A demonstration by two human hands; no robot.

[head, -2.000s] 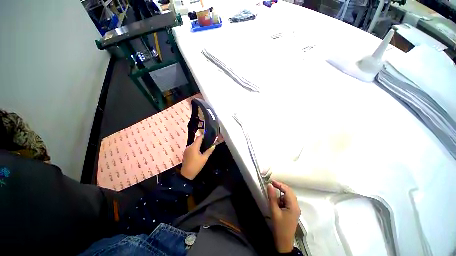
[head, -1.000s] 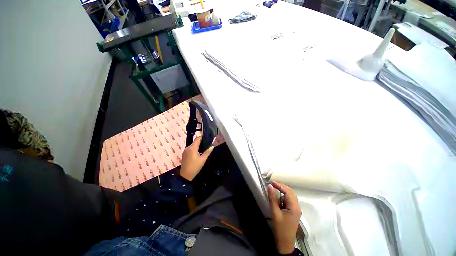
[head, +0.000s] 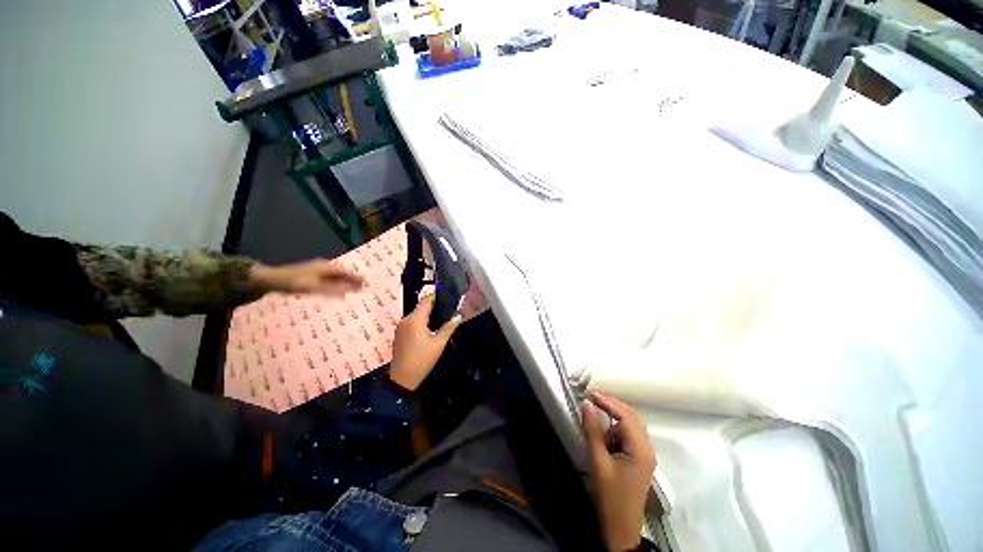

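My left hand (head: pixel 420 350) is low beside the table's left edge, closed on a black rounded device with a strap (head: pixel 444 275). My right hand (head: pixel 620 464) is at the table's near edge, thumb and fingers curled together against the edge of the stacked off-white cut panels (head: pixel 690 458). A small dark reddish spot shows between its fingers; what it holds, if anything, is unclear. The top panel has a cream turned-back part (head: pixel 668 388) just beyond the right hand and a curved cutout to its right.
Another person's camouflage-sleeved arm and hand (head: pixel 313 278) are at left, over a pink printed sheet (head: pixel 313 334). On the white table lie a small left panel stack (head: pixel 501 159), a thick right stack (head: pixel 916 210), a white cone-shaped spout (head: pixel 814 124) and a blue tray (head: pixel 447 65).
The other person's camouflage-sleeved arm has come in from the left, hand stretched towards the black device. My two hands have hardly moved.
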